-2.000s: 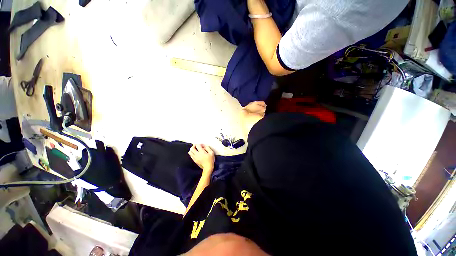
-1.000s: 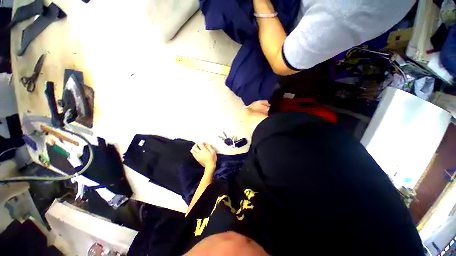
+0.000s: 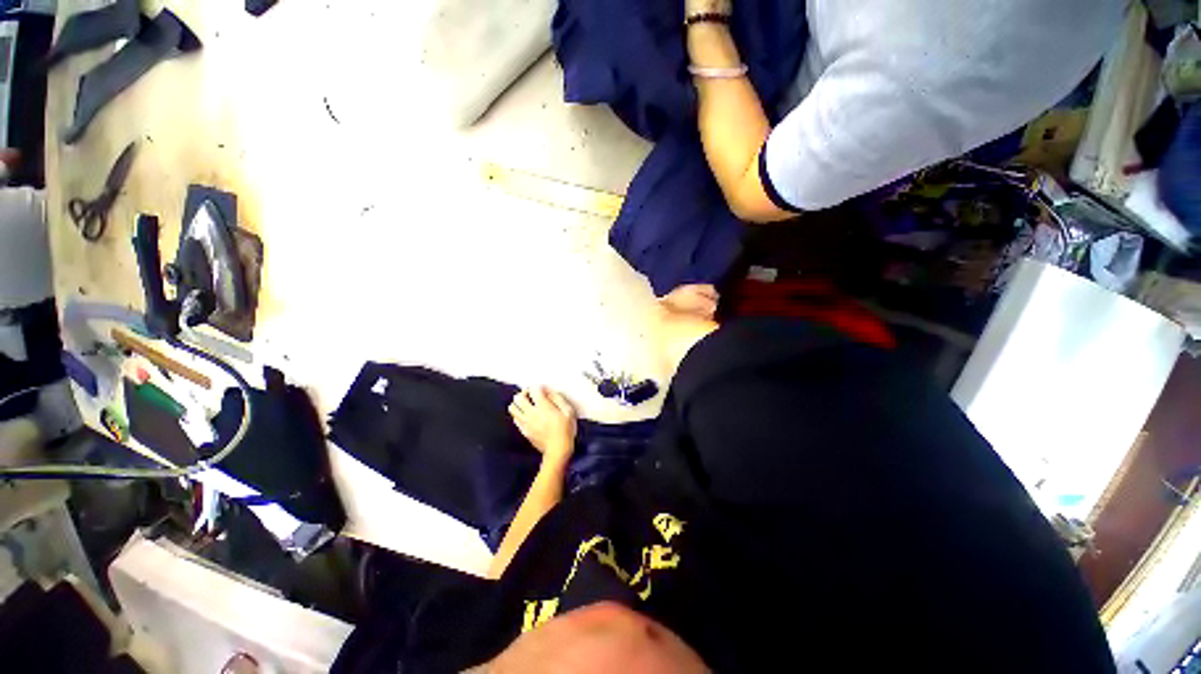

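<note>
My left hand [image 3: 543, 419] lies flat on the black trousers [image 3: 428, 428], beside a navy garment [image 3: 606, 454] that runs under my forearm and against my body. It grips nothing visible. My right hand [image 3: 692, 302] rests on the pale table at the end of my black sleeve, near navy cloth [image 3: 678, 217] in front of another person. Its fingers are blurred and partly hidden, so its hold is unclear. A dark cluster, likely keys [image 3: 627, 388], lies between my hands.
Another person's arm [image 3: 732, 138] leans over navy cloth at the upper right. A wooden ruler [image 3: 551, 191] lies mid-table. An iron [image 3: 215, 270] with a hose, black-handled shears [image 3: 103, 198] and dark cloth strips [image 3: 125, 66] lie at left. A white panel [image 3: 1064, 375] stands at right.
The whole view has shifted slightly, so things appear a little further right and down. My hands stay in nearly the same places. The other person's wrist shows more.
</note>
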